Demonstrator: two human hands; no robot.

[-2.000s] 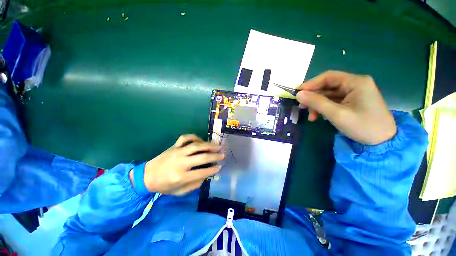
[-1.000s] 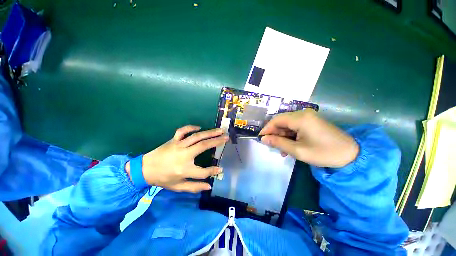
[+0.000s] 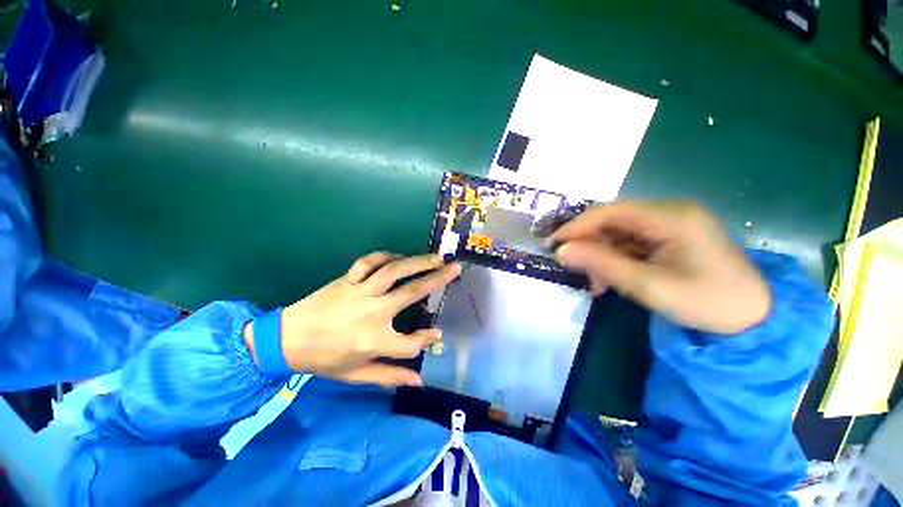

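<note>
The opened tablet lies in front of me, its circuit board at the far end and its silver panel nearer. My left hand rests at its left edge with fingers spread, one fingertip on the border below the board. My right hand is blurred over the board's right side, fingers pinched around dark tweezers that are only partly visible. Whether the tips hold anything cannot be told. The white liner sheet lies beyond the tablet and carries one black tape piece.
A blue bin stands at the far left on the green mat. Pale yellow sheets lie over dark strips at the right. A white perforated tray is at the lower right. Another person's blue sleeve is at left.
One of two black pieces left the liner. My right hand moved from the liner to below the board, then up and right. My left fingertip moved onto the border where a dark strip showed.
</note>
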